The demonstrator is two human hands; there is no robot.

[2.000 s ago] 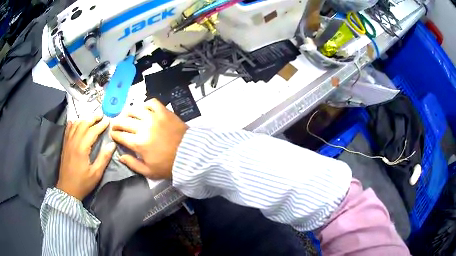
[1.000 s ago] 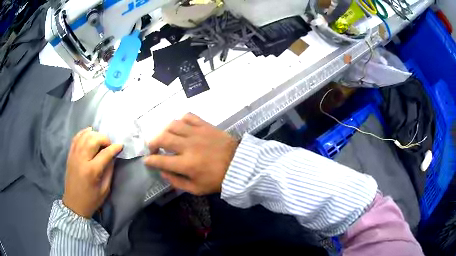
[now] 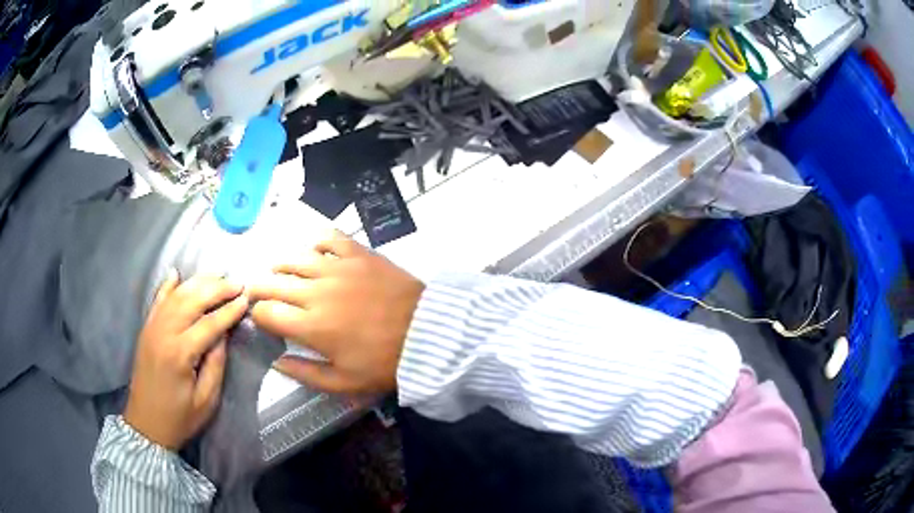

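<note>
The dark grey garment piece [image 3: 110, 291] spreads left of and below the needle area of the white sewing machine [image 3: 301, 50]. My left hand [image 3: 185, 351] pinches the cloth's edge at the front. My right hand [image 3: 336, 316] lies beside it, fingertips on the same edge, close to the left fingers. The blue attachment [image 3: 250, 170] hangs beside the needle, above both hands. A black printed label [image 3: 384, 208] lies on the white table, partly beside plain black pieces [image 3: 326, 165]. The cloth under my fingers is partly hidden.
Grey strips [image 3: 446, 115] lie in a loose pile behind the labels. A silver ruler [image 3: 591, 232] runs along the table's front edge. Scissors [image 3: 737, 52] and a plastic bag [image 3: 737, 180] are at the right. A cream cord [image 3: 692, 298] hangs over blue bins [image 3: 862, 291].
Since one second ago my right hand has moved left, close to my left hand at the cloth edge. Compared with two seconds ago, both hands are lower, away from the needle.
</note>
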